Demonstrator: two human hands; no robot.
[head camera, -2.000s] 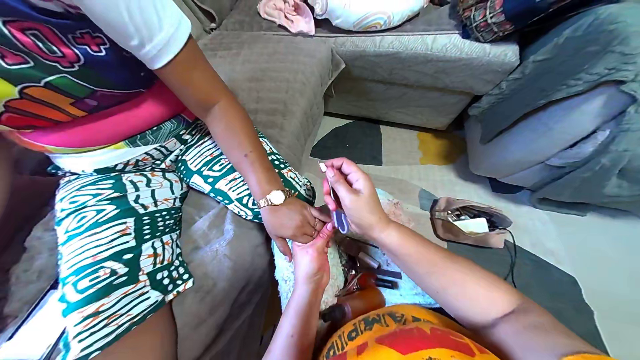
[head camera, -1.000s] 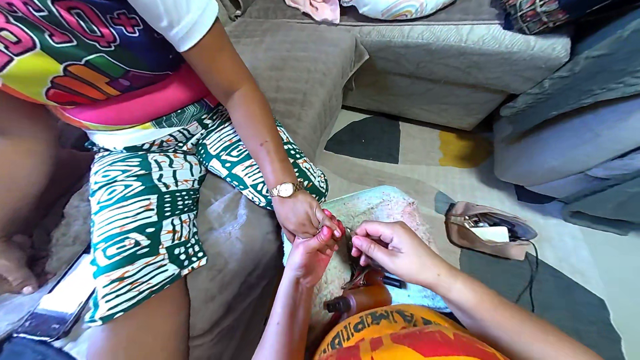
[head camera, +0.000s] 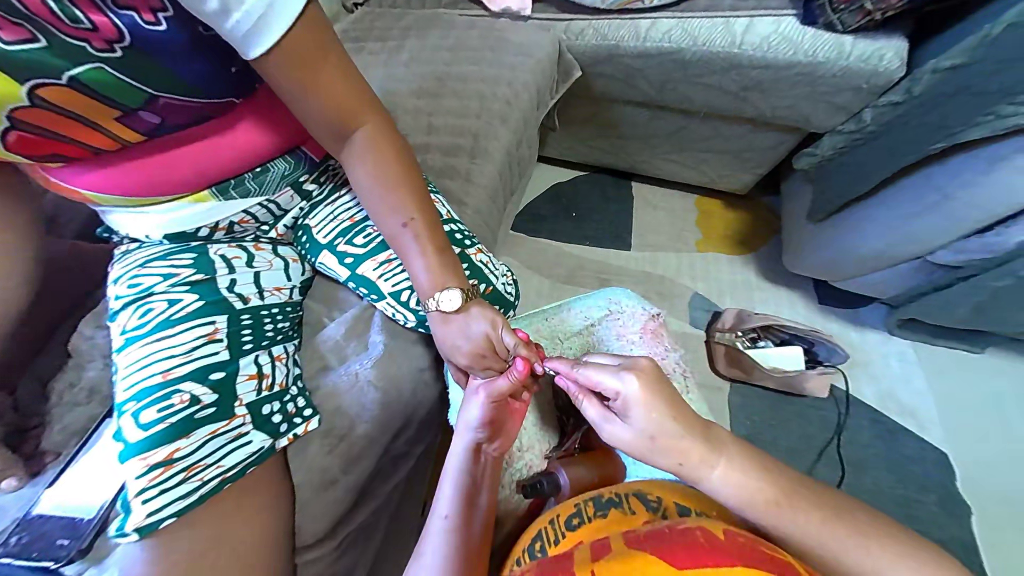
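My left hand (head camera: 498, 404), its nails painted red, grips the fingers of another person's hand (head camera: 478, 340), which wears a gold-tone wristwatch (head camera: 450, 300). Close on the right, my right hand (head camera: 632, 404) pinches a small, thin tool (head camera: 549, 370) at those fingertips; its kind is too small to tell, and most of it is hidden by my fingers. Below the hands lies a speckled light towel (head camera: 624, 324). A brown bottle with a black cap (head camera: 588, 474) rests on its side on the towel, near my orange patterned clothing.
An open tan pouch (head camera: 724, 352) with items and a dark cord sits on the patterned rug (head camera: 848, 448) at right. The other person sits on a grey sofa (head camera: 448, 88) at left. A blue-grey covered seat (head camera: 920, 216) stands at far right, and a phone-like device (head camera: 72, 496) lies lower left.
My right hand has come down from its raised position to the held fingertips. The dark oval-ended tool seen in it two seconds ago no longer shows. My left hand keeps its hold.
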